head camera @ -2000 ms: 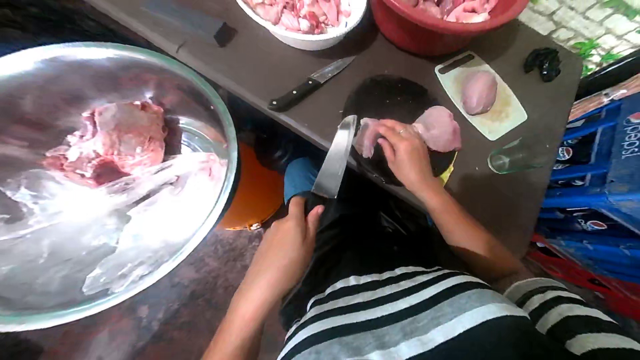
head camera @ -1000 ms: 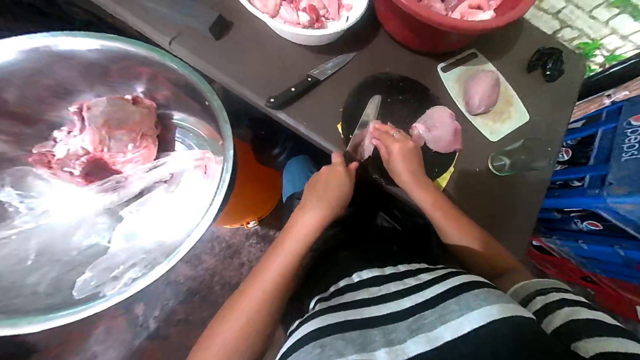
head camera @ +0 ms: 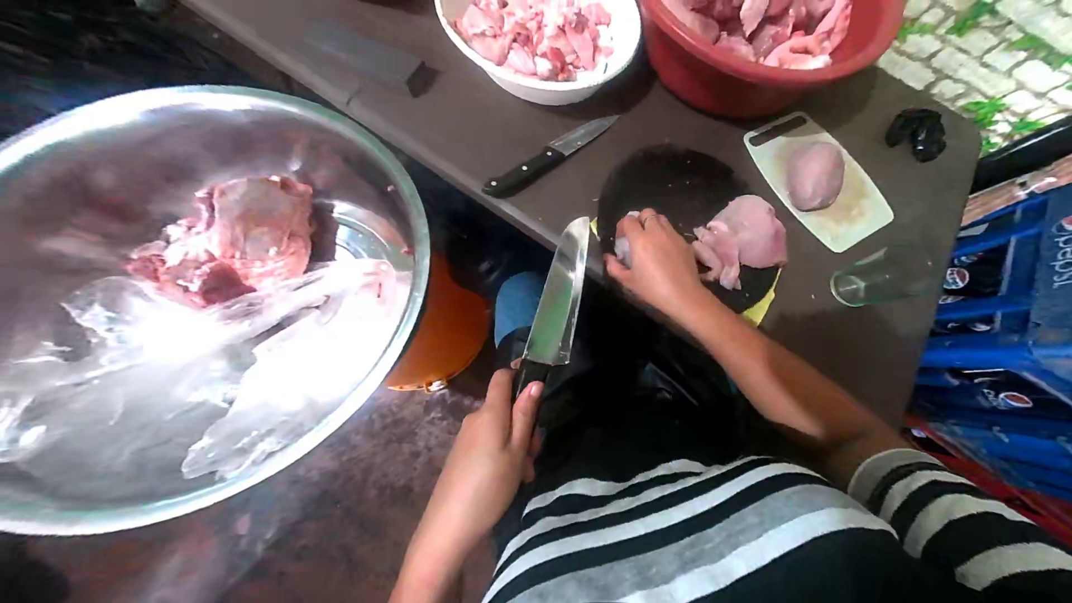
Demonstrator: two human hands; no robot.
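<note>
A large kitchen knife (head camera: 559,297) is in my left hand (head camera: 494,444), its blade pointing up and away, just left of the round black cutting board (head camera: 662,176). My right hand (head camera: 662,255) is closed over a small piece of raw meat (head camera: 622,243) on the board's left part, mostly hidden by the fingers. To the right of that hand lies a larger pale pink piece of raw meat (head camera: 752,230), with smaller strips (head camera: 716,255) against its left side. Something yellow (head camera: 764,300) shows under the board's edge.
A second knife (head camera: 548,157) lies behind the board, near a white bowl (head camera: 565,90) and a red basin (head camera: 737,88) of meat. Rightward are a white cutting board (head camera: 854,213) with meat, a glass (head camera: 875,280) and blue crates (head camera: 1005,293). A metal basin (head camera: 410,260) stands left.
The knife in my left hand has moved left, away from the meat under my right hand. Small strips now show beside the larger piece, where none were visible before.
</note>
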